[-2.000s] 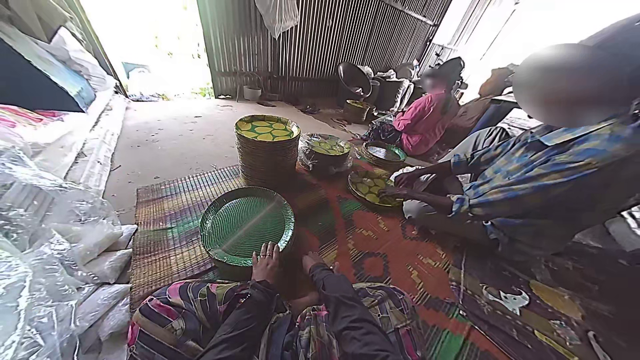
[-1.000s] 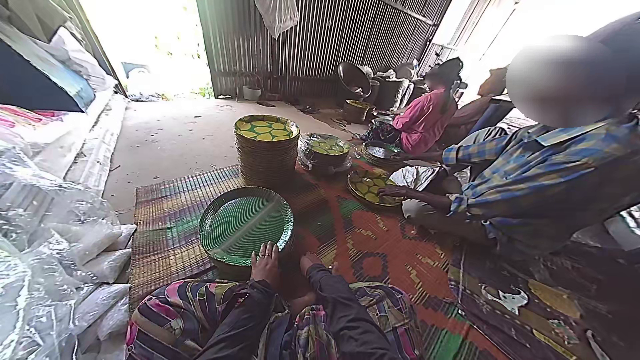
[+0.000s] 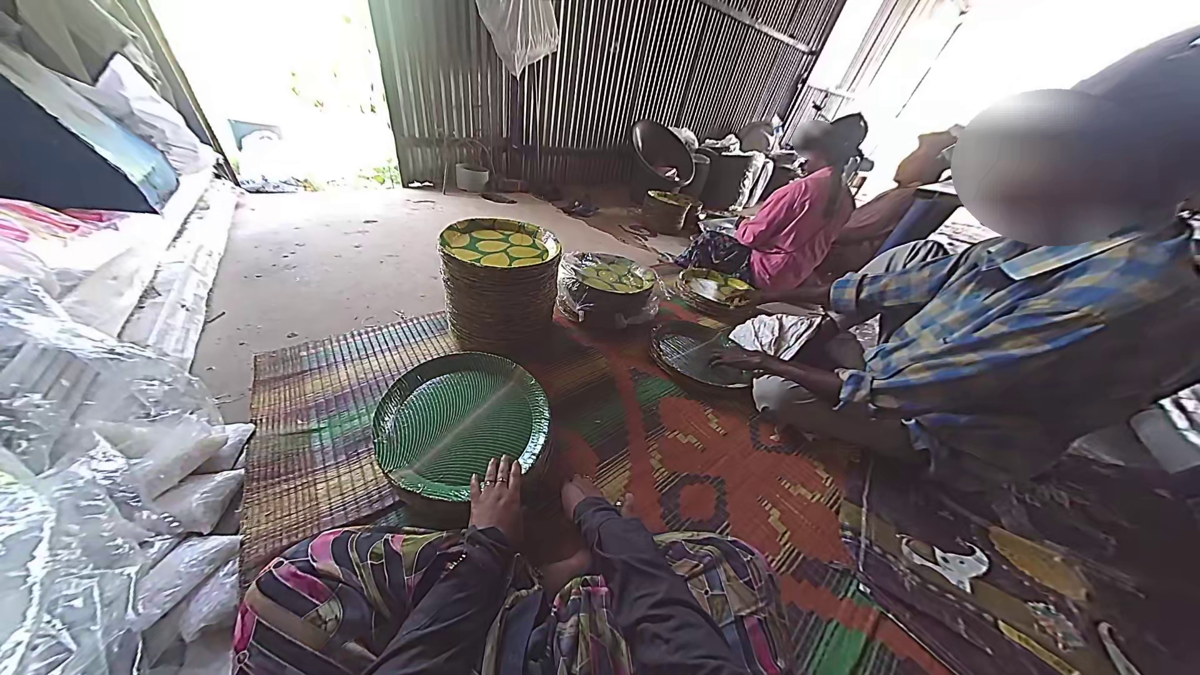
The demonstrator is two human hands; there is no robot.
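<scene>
A green round tray (image 3: pixel 450 422) with a fine line pattern lies on top of a stack in front of my knees. My left hand (image 3: pixel 497 495) rests on its near right rim, fingers apart and holding nothing. My right hand (image 3: pixel 583 492) is low beside the stack, over the mat; its fingers are partly hidden, so its grip cannot be told. Behind the green tray stands a tall stack of round plates (image 3: pixel 500 246) with a yellow and green pattern. To its right sits a shorter plastic-wrapped stack of similar plates (image 3: pixel 611 277).
A patterned woven mat (image 3: pixel 328 412) lies under the stacks. At right a seated person in a checked shirt (image 3: pixel 1012 328) has a hand on a dark round tray (image 3: pixel 698 354), beside yellow-green plates (image 3: pixel 717 286). Farther back sits a person in pink (image 3: pixel 792 230). Clear plastic bags (image 3: pixel 94 487) fill the left.
The co-worker's yellow-green plates, formerly in front of that person, now lie farther back, and a dark tray surface shows under the co-worker's hand. My hands have stayed in place.
</scene>
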